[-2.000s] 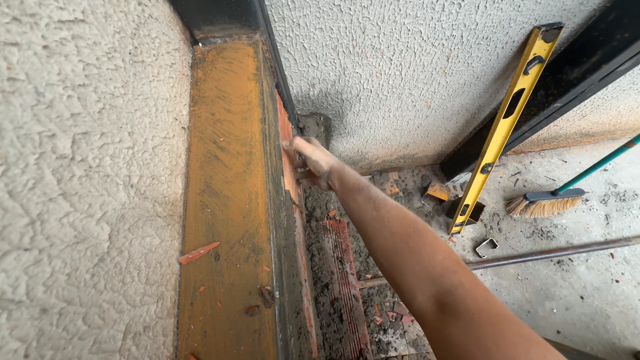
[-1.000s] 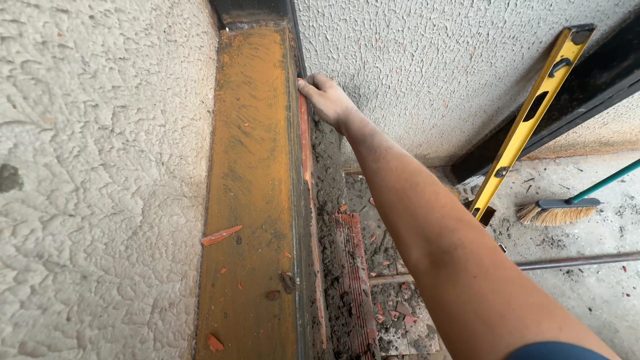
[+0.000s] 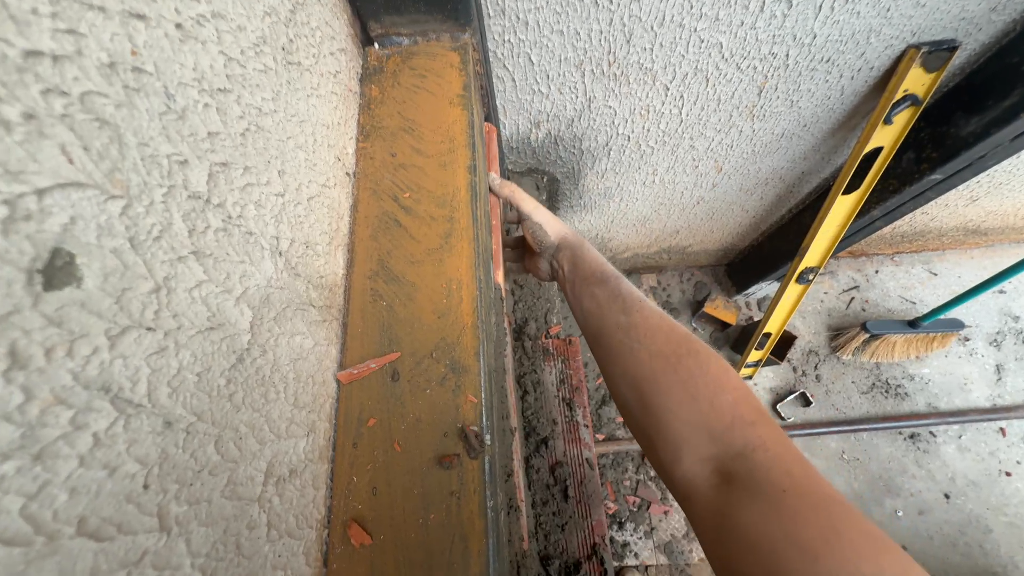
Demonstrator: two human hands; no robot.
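Observation:
My right hand (image 3: 532, 232) reaches in from the lower right, with one fingertip on the upper edge of a thin red clay brick piece (image 3: 494, 208) and the other fingers against its right side. That piece stands on edge along the side of an orange-brown coated metal beam (image 3: 424, 200). Wet grey mortar (image 3: 534, 320) lies beside it, partly hidden by my hand. Nearer to me, a ridged red hollow brick (image 3: 578, 416) is bedded in mortar. Brick shards, among them a long one (image 3: 368, 367), lie on the beam. My left hand is outside the view.
A yellow spirit level (image 3: 848, 208) leans by a black metal beam (image 3: 928, 160) at the right. On the debris-strewn floor are a broom (image 3: 912, 336), a metal pipe (image 3: 896, 420) and metal offcuts (image 3: 794, 406). Textured walls (image 3: 184, 240) border the left and far sides.
Since one second ago, my right hand has moved from the far top end of the brick piece down to its right side, uncovering the upper end.

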